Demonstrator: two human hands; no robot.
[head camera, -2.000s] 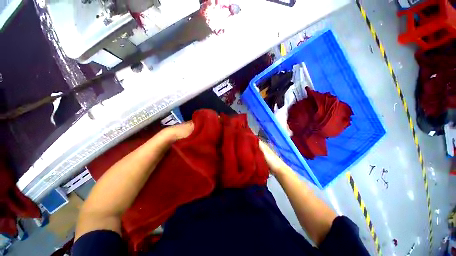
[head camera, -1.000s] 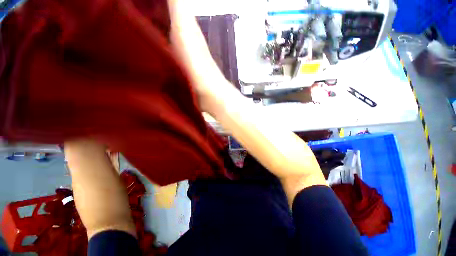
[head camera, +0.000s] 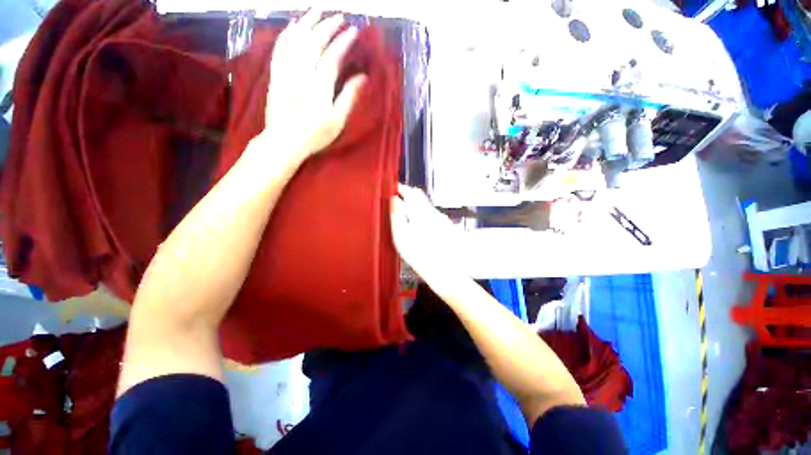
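Note:
A stack of rust-red fabric panels lies on the dark mat left of the machine and hangs over the table's front edge towards my lap. My left hand lies on top of its upper part, fingers spread, palm down. My right hand is at the stack's right edge, fingertips against the layered edges; whether it grips them is unclear. A larger heap of dark-red fabric lies at the far left of the table. The white sewing machine stands right of the stack.
Black thread snips lie on the white table at right. A blue crate with red pieces stands below. Dark-red work is piled at lower left. A red stool stands at far right.
The red fabric, earlier held over the lap and then lifted blurred to the left, now lies on the mat. My left hand has come onto its top, my right hand to its right edge.

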